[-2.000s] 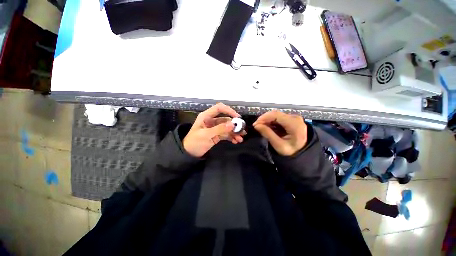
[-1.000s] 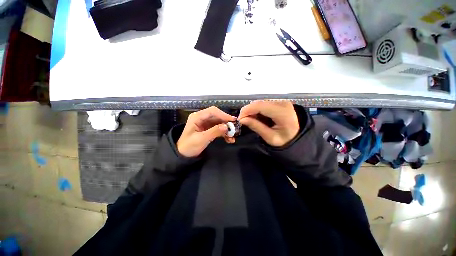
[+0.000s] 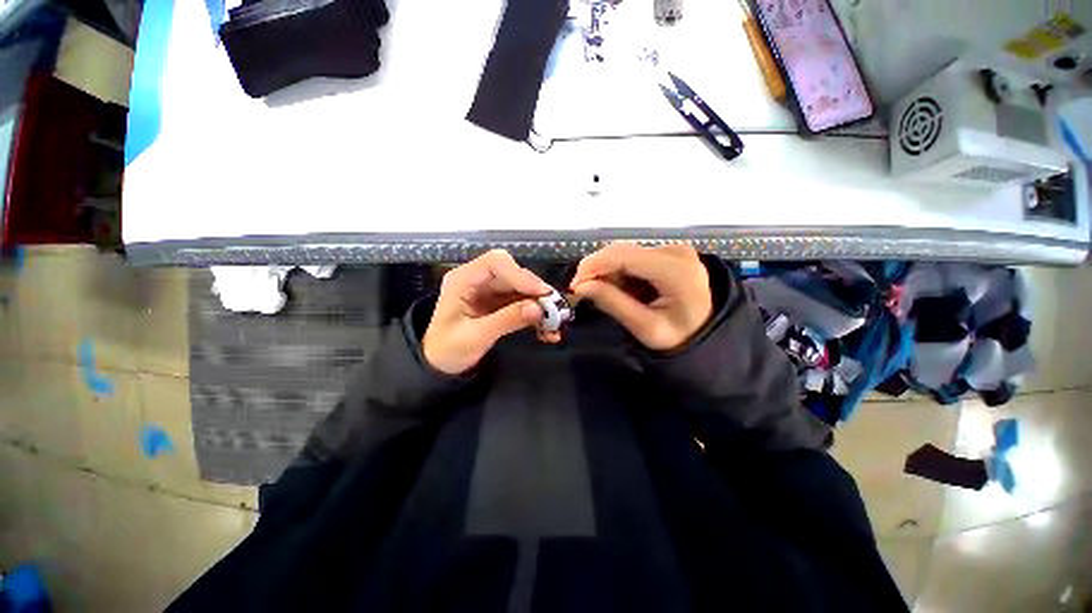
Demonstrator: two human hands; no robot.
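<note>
My left hand (image 3: pixel 481 314) holds a small round silver bobbin case (image 3: pixel 553 313) between its fingertips, just in front of the table's edge. My right hand (image 3: pixel 648 295) has its thumb and index finger pinched together at the right side of the bobbin case. Any thread between the fingers is too fine to make out. A black fabric piece (image 3: pixel 520 66) lies on the white table at the needle area. A stack of black cut panels (image 3: pixel 305 46) lies on the table at the back left.
Black thread snips (image 3: pixel 703 116) lie on the table (image 3: pixel 395 180), before a phone (image 3: pixel 817 62) with a pink lit screen. A white box with a round grille (image 3: pixel 971 123) stands at the right. Fabric heaps (image 3: pixel 946 323) lie below at the right.
My right hand has moved left from apart to the bobbin case, which has turned in my left fingertips. The view has shifted, so table items appear higher.
</note>
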